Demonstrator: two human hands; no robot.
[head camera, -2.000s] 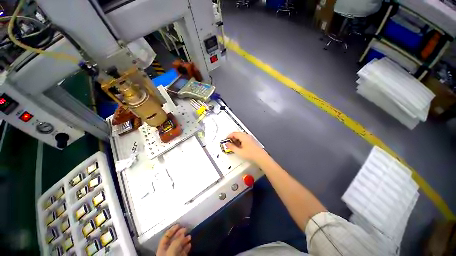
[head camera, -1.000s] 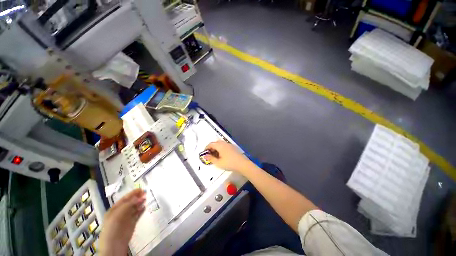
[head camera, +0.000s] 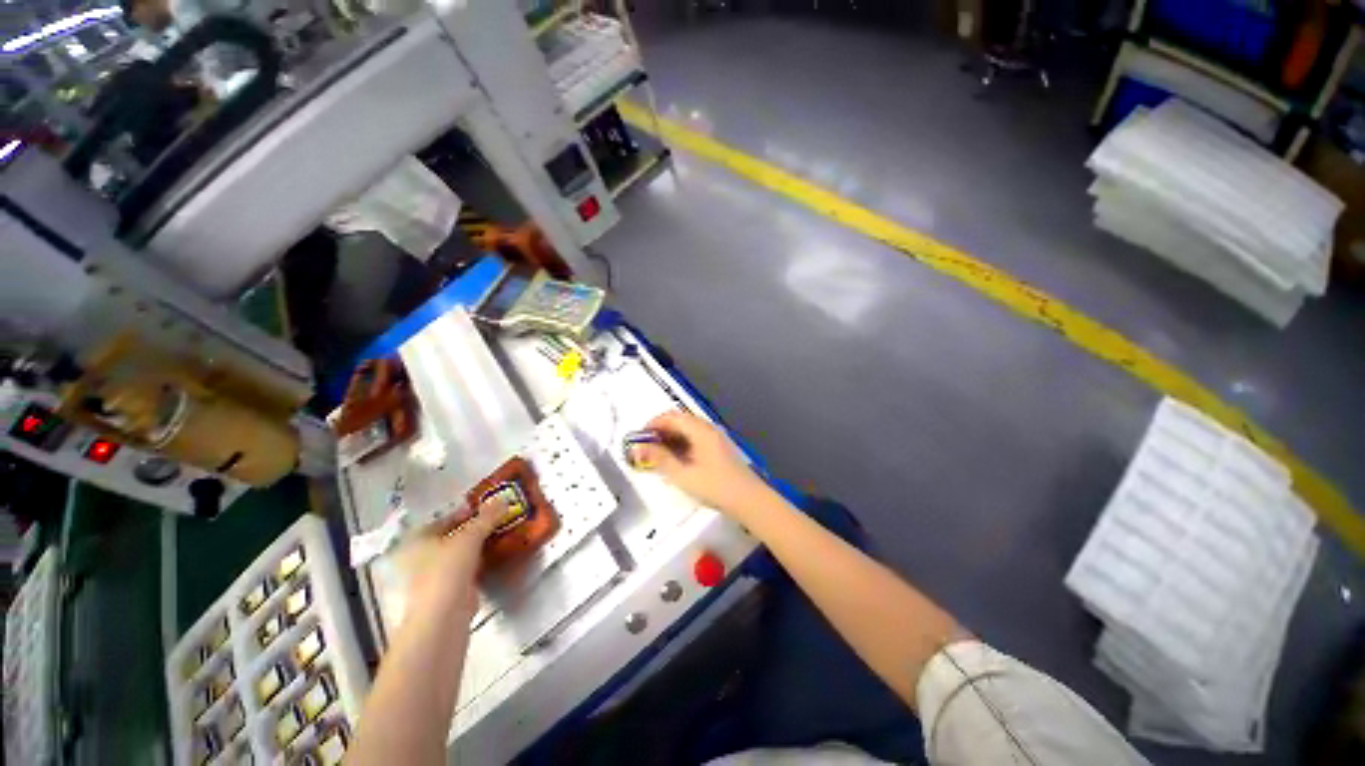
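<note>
The red-brown fixture (head camera: 527, 542) sits on the silver perforated plate (head camera: 576, 476), with a small square unit (head camera: 512, 506) in its pocket. My left hand (head camera: 449, 551) reaches over the fixture's left side, its fingertips at the unit; whether they grip it is unclear. My right hand (head camera: 692, 457) holds another small square unit (head camera: 644, 448) in its fingertips over the right side of the white bed. The brass-gold dispensing head (head camera: 210, 427) hangs at the left, away from the fixture.
A white tray (head camera: 310, 554) with rows of units stands left. A red emergency stop (head camera: 708, 569) and silver buttons are on the front panel. A grey-green pendant (head camera: 554, 305) and another red-brown block (head camera: 374, 401) lie at the rear. White stacked trays (head camera: 1198, 554) are on the floor, right.
My left hand has moved onto the fixture. The plate with the fixture has come forward, and the dispensing head stands further left of it. My right hand still holds its unit.
</note>
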